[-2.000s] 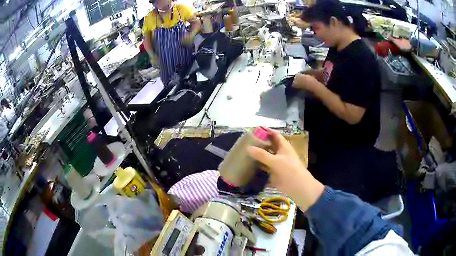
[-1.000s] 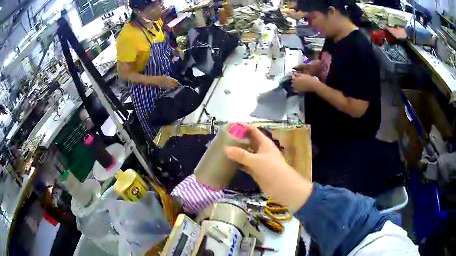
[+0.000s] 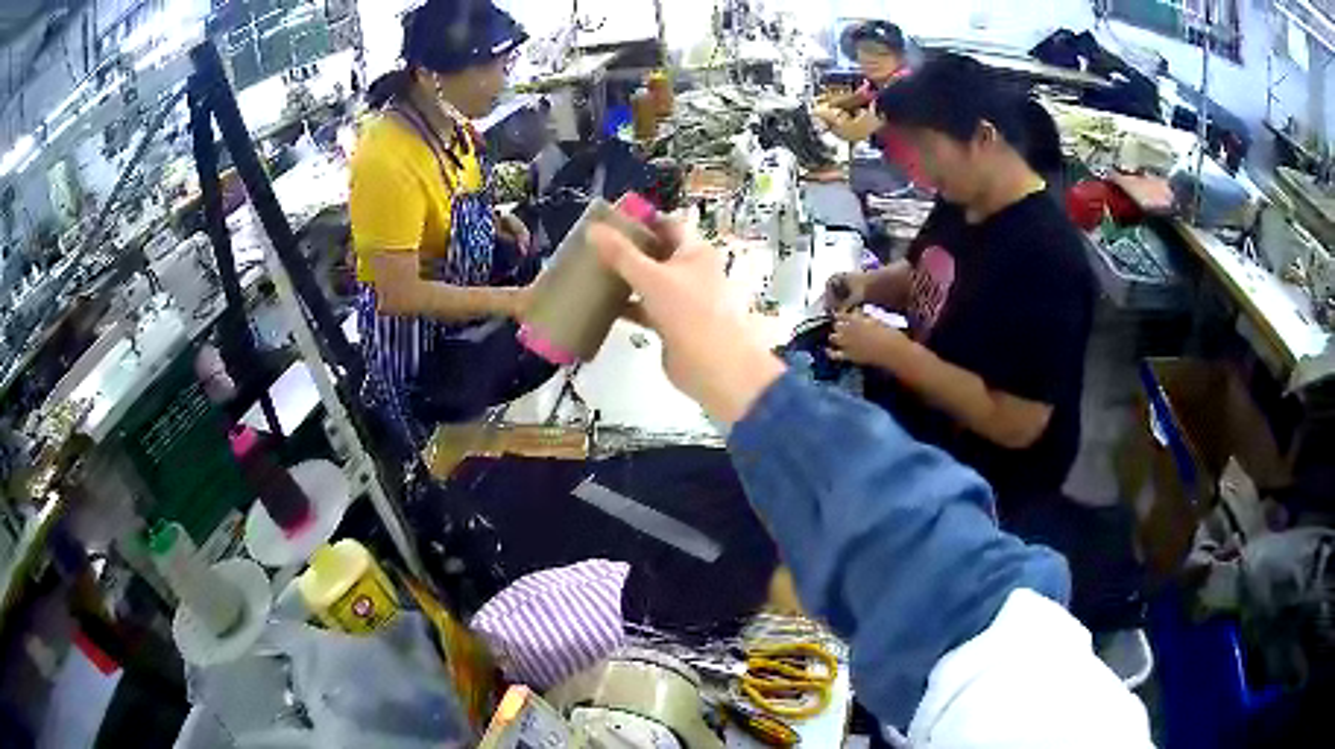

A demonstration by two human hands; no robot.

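Note:
A grey-beige thread cone [image 3: 583, 293] with a pink tip is held up over the far side of the table, tilted, its pink-edged base pointing down left. My right hand [image 3: 681, 293], in a blue sleeve, grips it near the tip with thumb and fingers. The fingers behind the cone are partly hidden. My left hand is not in view. The white machine head [image 3: 637, 699] is cut off by the bottom edge.
A person in yellow [image 3: 403, 220] stands close beyond the cone, forearm beside it. A person in black [image 3: 996, 293] sits right. Thread stand discs [image 3: 325, 512], a yellow bottle [image 3: 349, 585], striped cloth [image 3: 556, 622], yellow-handled scissors [image 3: 788, 676] and dark cloth [image 3: 505, 512] are nearer.
My right hand has carried the cone up and away from above the machine, towards the person in yellow. That person has moved closer in and turned sideways.

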